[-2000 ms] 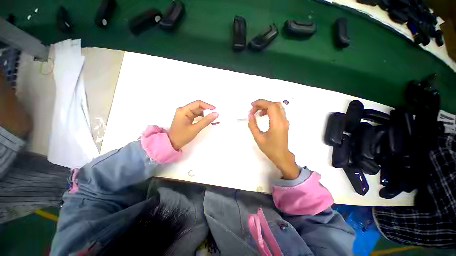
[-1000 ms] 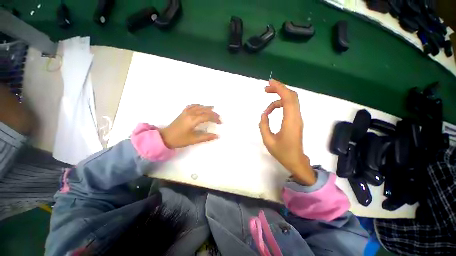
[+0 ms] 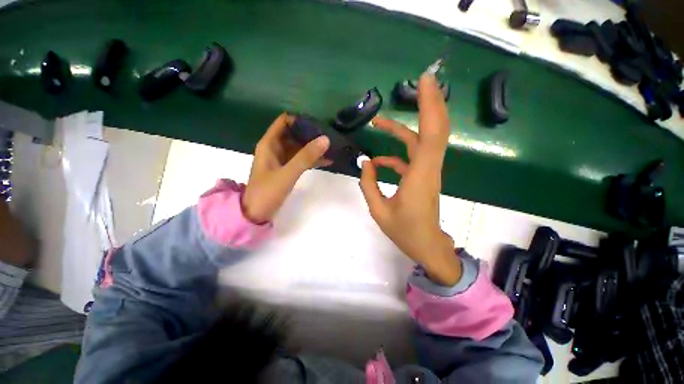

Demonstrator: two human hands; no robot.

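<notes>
My left hand [image 3: 276,166] grips a black device unit [image 3: 334,151] above the near edge of the belt. My right hand [image 3: 412,187] holds a small white dot [image 3: 362,160] between thumb and a fingertip at the unit's right end; whether the dot touches the unit is hard to tell. A tiny clear or whitish tab [image 3: 435,67] sticks to the raised fingertip of my right hand.
The green belt [image 3: 300,56] carries several black units. A black heap of units [image 3: 562,300] is on the right of the white worktop [image 3: 315,232]. White sheets [image 3: 81,202] lie at left. Across the belt are another black heap [image 3: 619,56] and a metal hammer-like head [image 3: 523,19].
My left hand was without a unit and now holds a black one, picked from the belt's middle. Both hands are now at the belt's edge. The view has shifted towards the belt.
</notes>
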